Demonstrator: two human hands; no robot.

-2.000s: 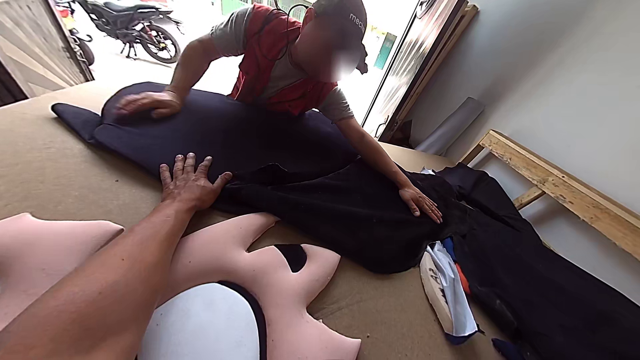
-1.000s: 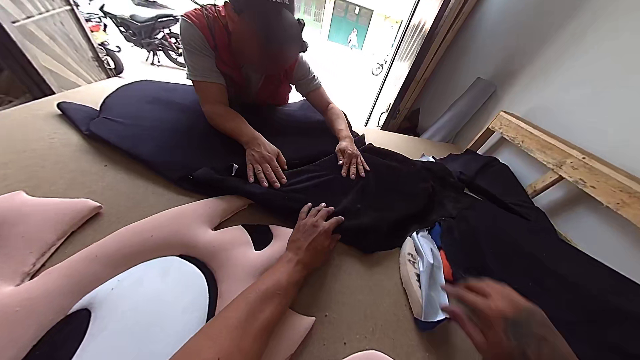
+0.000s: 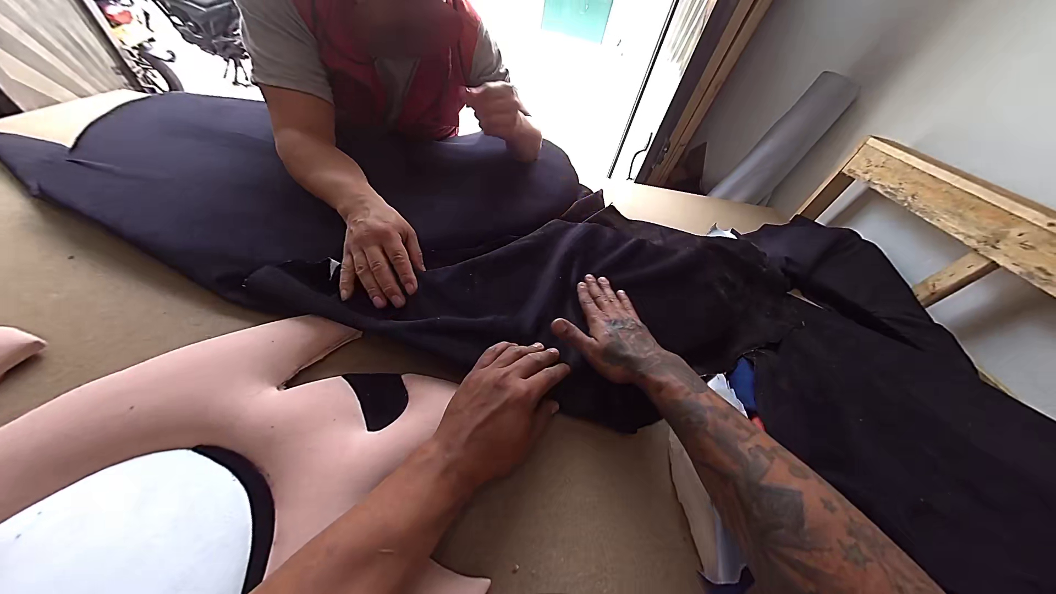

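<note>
Dark fabric [image 3: 462, 289] lies in folds over a large padded dark piece [image 3: 214, 190] on the table. My left hand [image 3: 507, 400] rests on the fabric's near edge, its fingers bent and their tips on the cloth. To its right, my right hand [image 3: 610, 334] lies palm down on the same fabric, fingers fairly straight. Beyond the cloth a co-worker in a red vest leans over; one of their hands [image 3: 381, 252] presses on the fabric, the other [image 3: 499, 111] is raised. A pink padded cutout [image 3: 330, 421] with white and black parts lies at the near left.
More black cloth [image 3: 891, 429] spreads at the right, with white and blue scraps [image 3: 742, 384] beside my right forearm. Along the wall stand a wooden frame [image 3: 949, 206] and a grey roll [image 3: 788, 136]. The brown tabletop [image 3: 577, 511] shows in front of me. Motorcycles are outside.
My right hand has come from beside the white scraps onto the dark fabric. The co-worker has lifted one hand off the cloth; it lay there one second ago.
</note>
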